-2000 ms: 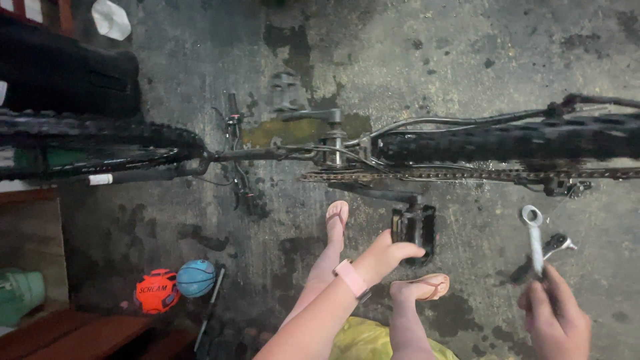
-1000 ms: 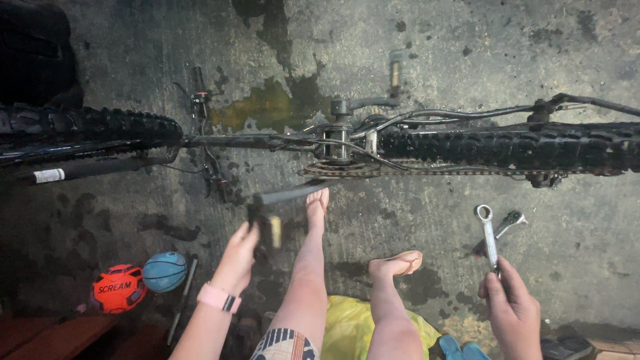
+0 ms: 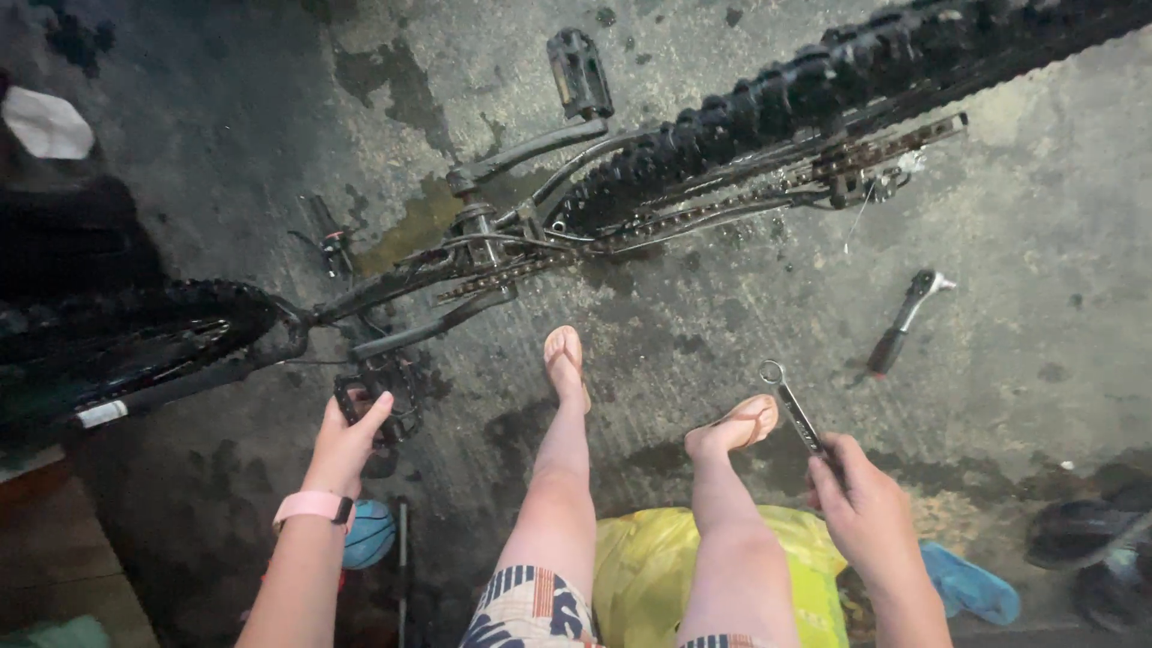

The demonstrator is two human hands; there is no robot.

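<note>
An upside-down bicycle spans the view, its knobbly rear tyre (image 3: 720, 135) at upper right and its front wheel (image 3: 153, 342) at left. My left hand (image 3: 346, 441) has its fingers around the near pedal (image 3: 369, 400), at the end of the near crank arm (image 3: 432, 328). The far pedal (image 3: 579, 74) sticks up beyond the frame. In my right hand (image 3: 855, 490) is a combination wrench (image 3: 792, 409), ring end pointing away from me. The chain (image 3: 684, 216) runs back to the rear derailleur (image 3: 859, 184). A ratchet handle (image 3: 904, 324) lies on the floor at right.
My feet in flip-flops stand on the wet concrete floor (image 3: 648, 360). Below lies a yellow plastic bag (image 3: 630, 567). A blue ball (image 3: 369, 535) and a thin rod (image 3: 403, 567) are at lower left, a blue slipper (image 3: 972, 585) and dark footwear (image 3: 1080, 531) at lower right.
My left hand has moved left and the near crank has turned with it; the far pedal has swung too. The wrench has stayed in my right hand. The view has tilted.
</note>
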